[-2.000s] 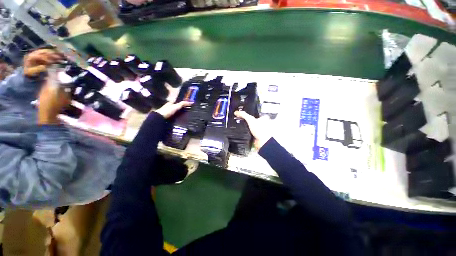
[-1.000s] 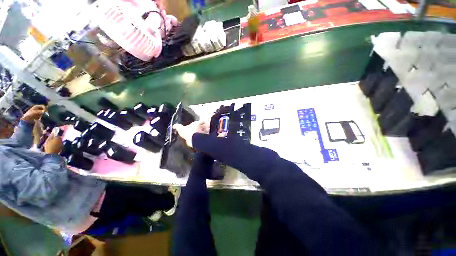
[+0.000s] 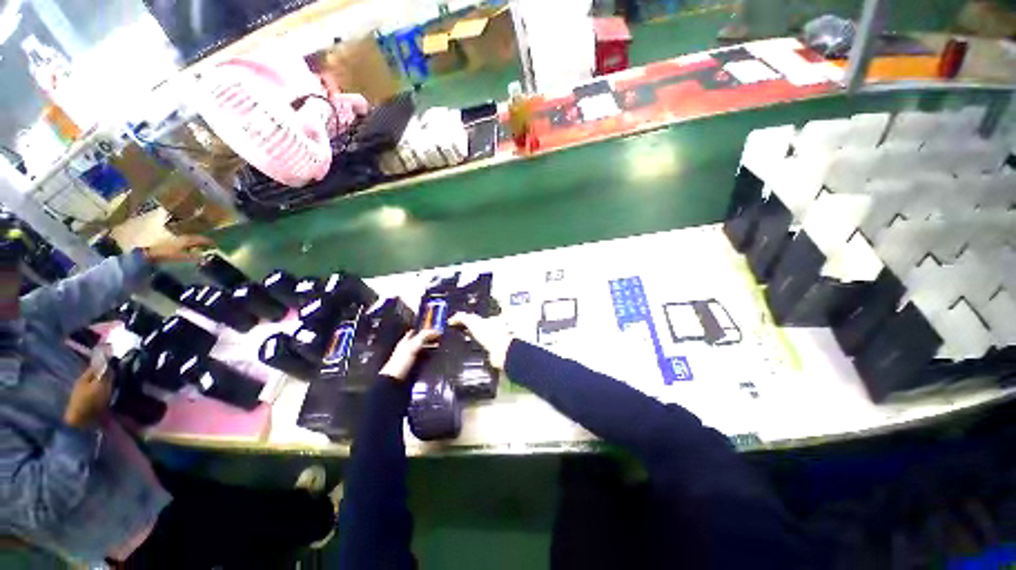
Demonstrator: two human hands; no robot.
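Black glossy carton blanks with a blue-orange oval picture lie in stacks on the white-covered bench (image 3: pixel 563 387). My left hand (image 3: pixel 408 354) and my right hand (image 3: pixel 484 336) hold the middle stack of carton blanks (image 3: pixel 436 384) from its two sides, with fingertips on its top near the oval picture. The fingers beneath or behind it are hidden. Another stack of blanks (image 3: pixel 334 384) lies to the left of my left hand. More blanks (image 3: pixel 477 292) lie just behind my right hand.
Open cartons (image 3: pixel 863 328) with white flaps up stand in a dense block at the right. Finished black cartons (image 3: pixel 228 384) are scattered left, beside a person in a grey-blue sleeve (image 3: pixel 56 429). The green conveyor (image 3: pixel 579 200) runs behind the bench.
The view has shifted. A stack of blanks that was tilted up now lies flat at the left. My hands have moved from it to the middle stack.
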